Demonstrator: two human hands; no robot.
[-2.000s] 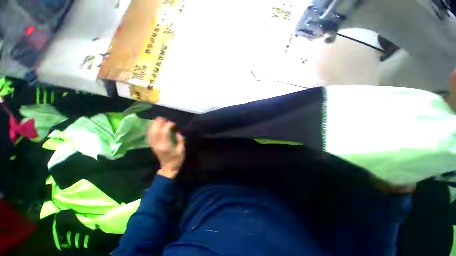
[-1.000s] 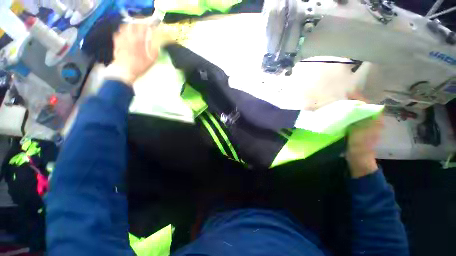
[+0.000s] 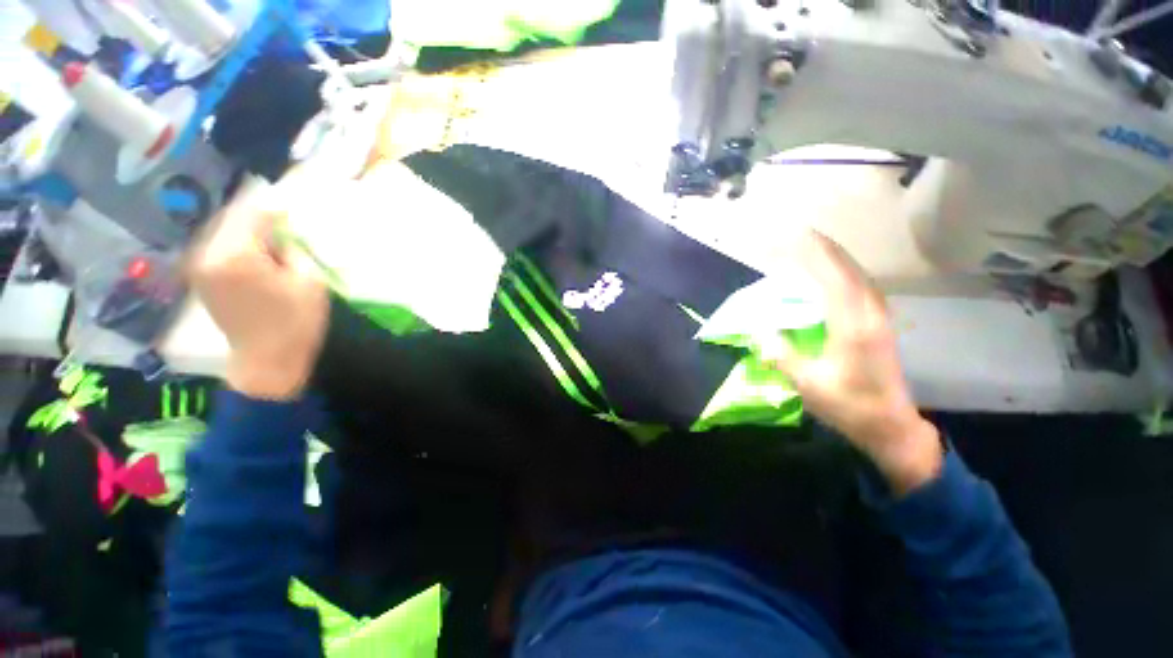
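Observation:
A black garment piece (image 3: pixel 643 321) with neon-green stripes and a small white print lies across the table's front edge and hangs towards my lap. Its pale mint and neon-green side parts are at both ends. My left hand (image 3: pixel 264 302) is closed on the pale panel (image 3: pixel 418 244) at the left; it is blurred. My right hand (image 3: pixel 843 360) holds the neon-green and pale part (image 3: pixel 759 386) at the right. The sewing machine (image 3: pixel 888 90) stands behind, its needle area (image 3: pixel 708 170) away from the cloth.
A machine with thread cones (image 3: pixel 122 116) stands at the left. Neon-green cloth (image 3: pixel 502 19) lies at the back. Small dark snips (image 3: pixel 1104 328) lie at the right on the white table (image 3: pixel 991 366). Black and green pieces with a pink scrap (image 3: pixel 129 476) are at lower left.
The view has swung up to the machine. Both hands are now on the garment; since a second ago, the left has come down and nearer, and the right has moved inward.

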